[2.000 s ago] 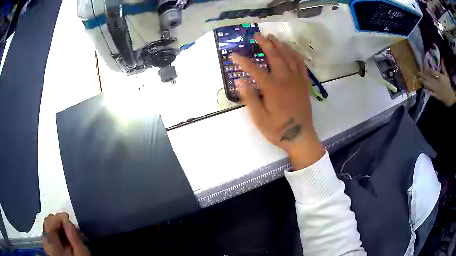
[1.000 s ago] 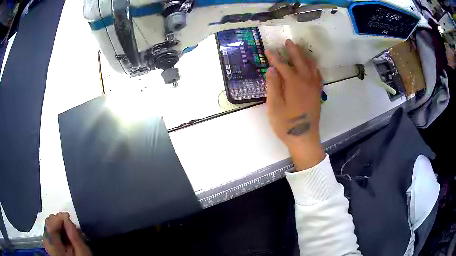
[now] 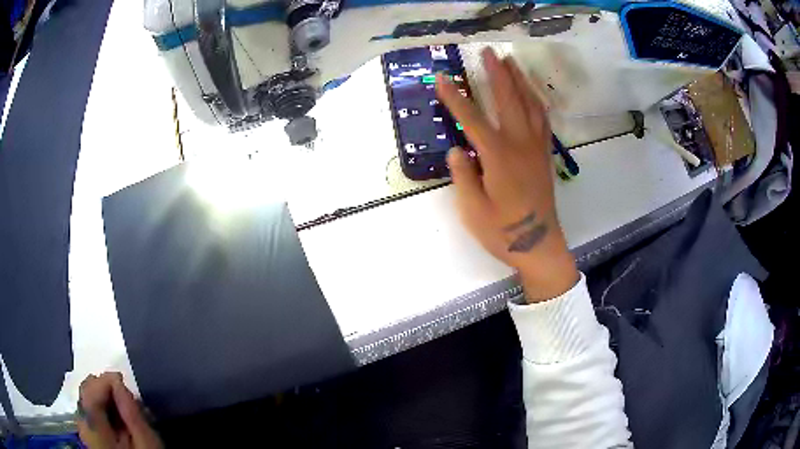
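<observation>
A black smartphone (image 3: 419,114) with a lit screen lies on the machine bed right of the needle area. My right hand (image 3: 509,158) is over its right edge with fingers spread, a fingertip at the screen; it holds nothing. A dark grey-blue fabric panel (image 3: 219,307) lies flat on the white table, its top end in bright glare under the machine head. My left hand (image 3: 112,412) is at the lower left edge, partly cut off, with curled fingers beside the panel's lower corner; whether it holds anything is hidden.
The white sewing machine head (image 3: 351,39) spans the top, with a blue-edged control panel (image 3: 680,35). Long dark fabric (image 3: 39,202) lies at left. A dark blue tool (image 3: 566,158) is partly behind my right hand. Dark cloth with loose threads (image 3: 658,289) hangs at right.
My right hand has moved off the phone to the right, then back so a finger is at the screen. The screen content has changed. The other person's hand at right has left view.
</observation>
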